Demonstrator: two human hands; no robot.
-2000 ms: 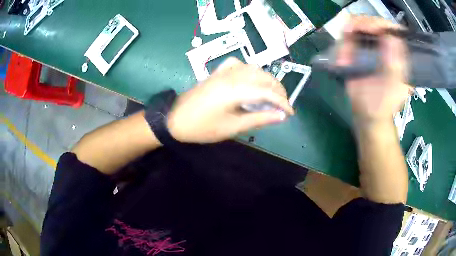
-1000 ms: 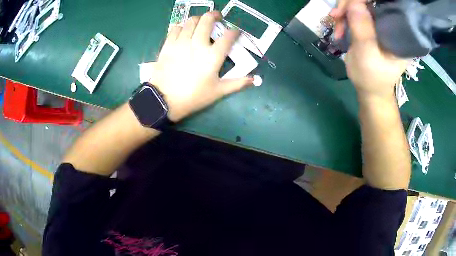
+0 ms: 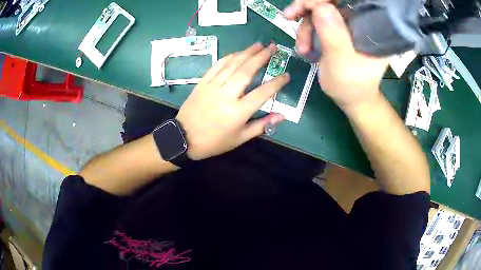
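A white plastic frame (image 3: 296,113) with a green circuit board (image 3: 278,62) lies on the green bench in front of me. My left hand (image 3: 232,97) rests over its left side, fingers spread, thumb near a small round part (image 3: 270,129). Its fingers touch the frame's edge. My right hand (image 3: 337,58) holds the grey and black electric screwdriver (image 3: 377,26) above the frame's upper right. The tool's tip is hidden by the hand.
Other white frames lie left (image 3: 157,63), far left (image 3: 87,45) and at the top. Set-aside frames (image 3: 447,153) lie on the right. A red stool (image 3: 16,79) stands beyond the bench's left edge. Printed sheets (image 3: 442,240) are at bottom right.
My left hand has left the frame cluster and is now at a single frame nearer the bench edge. My right hand with the screwdriver has moved left over it. The other frames are spread apart.
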